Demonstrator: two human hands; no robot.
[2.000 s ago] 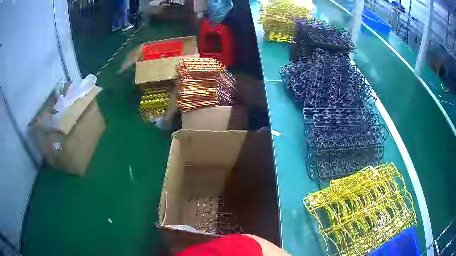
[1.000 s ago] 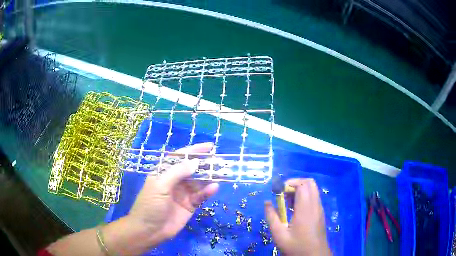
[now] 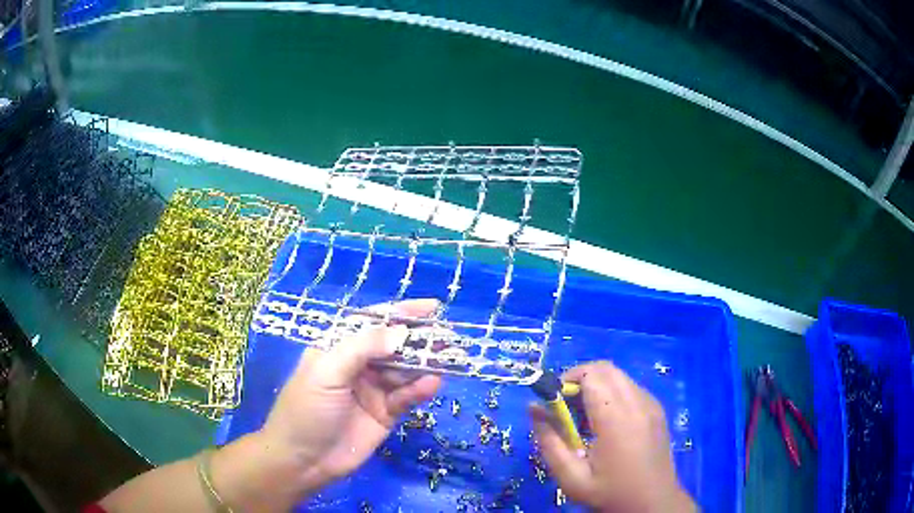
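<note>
My left hand grips the silver sprue frame by its near bar, fingers below and thumb on top, and holds it tilted above the blue tray. My right hand is closed around the yellow-handled nippers. Their dark head is at the frame's near right corner; whether the jaws touch it or are closed I cannot tell. Small plated parts lie scattered in the tray under both hands.
Gold sprue frames are stacked left of the tray, with a dark pile of black sprue frames beyond them. Red-handled pliers lie open right of the tray. A narrower blue bin with dark small parts stands at the far right.
The view has swung from the floor and cartons to the tray. Over the last second the frame has tilted flatter and shifted right, and the nippers' head has come to its near right corner.
</note>
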